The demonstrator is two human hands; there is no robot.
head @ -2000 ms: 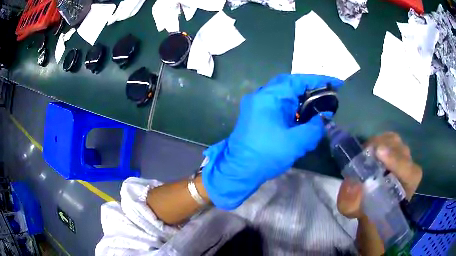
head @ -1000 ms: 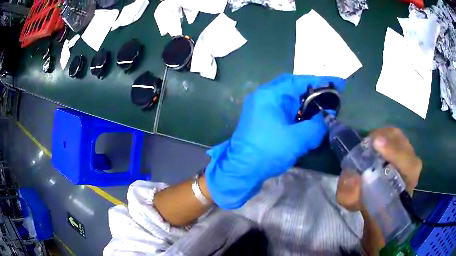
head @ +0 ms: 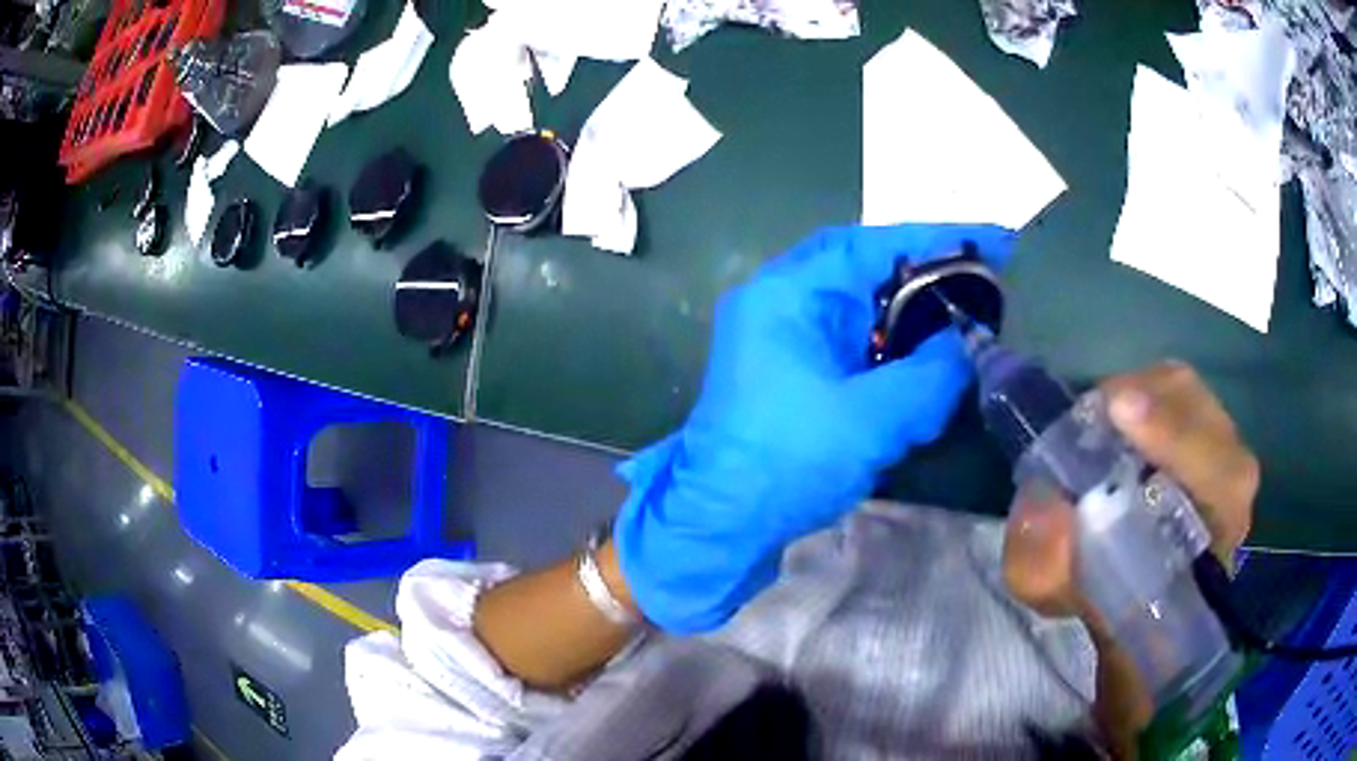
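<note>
My left hand [head: 781, 402], in a blue glove, grips a round black unit [head: 975, 298] with a silver rim line and a small orange spot, its face tilted towards the tool. My right hand [head: 1176, 476], bare, is wrapped around a clear, thick pen-like electric tool [head: 1109, 513] with a dark tapered nose and a greenish rear end. The thin tip of the tool is at the face of the unit; whether it touches cannot be told. The left fingers and thumb hide part of the unit's edge.
Several loose black units [head: 521, 182] lie on the green bench mat [head: 670, 298] to the left. White paper pieces [head: 953, 141], crumpled foil [head: 1027, 23] and a red-orange tray [head: 137, 82] lie further back. A blue stool [head: 223, 468] stands below the bench edge; a blue perforated basket [head: 1317, 699] is lower right.
The view has shifted slightly, so the stool and left-hand units appear lower and further right. Both hands keep their hold, with the tool tip still at the unit's face.
</note>
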